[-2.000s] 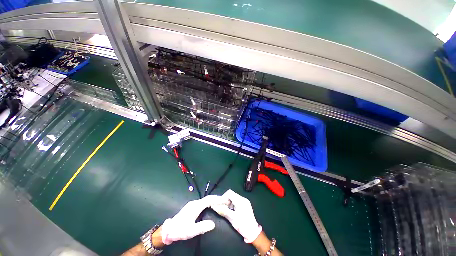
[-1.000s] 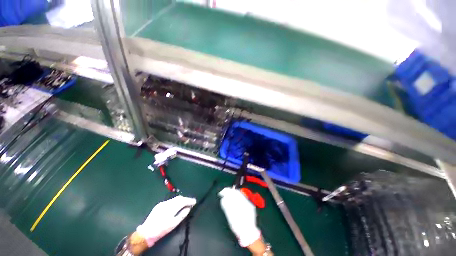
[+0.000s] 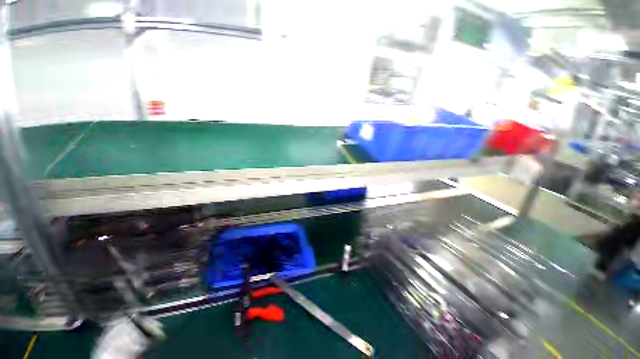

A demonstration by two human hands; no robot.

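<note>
The view is strongly blurred. A white gloved shape, which looks like my left hand [image 3: 124,341], is cut off by the bottom edge at the lower left; its fingers and anything in them cannot be made out. My right hand is not in view. The cable tie gun [image 3: 257,308], black with a red handle and trigger, lies on the green mat right of that shape. The steel ruler [image 3: 326,319] lies slantwise right of the gun. The blue parts bin [image 3: 303,247] with dark ties stands behind them. I cannot make out the wire harness.
Bagged harnesses [image 3: 456,280] are stacked at the right, others behind the rail at the left. An upright post [image 3: 35,210] stands at the left. A metal rail [image 3: 245,184] crosses the view, with a raised green surface [image 3: 231,147] behind, bearing large blue bins [image 3: 414,142] and a red one.
The view has swung up and to the right, so the bench things appear lower and further left. My right hand and the harness have left the picture.
</note>
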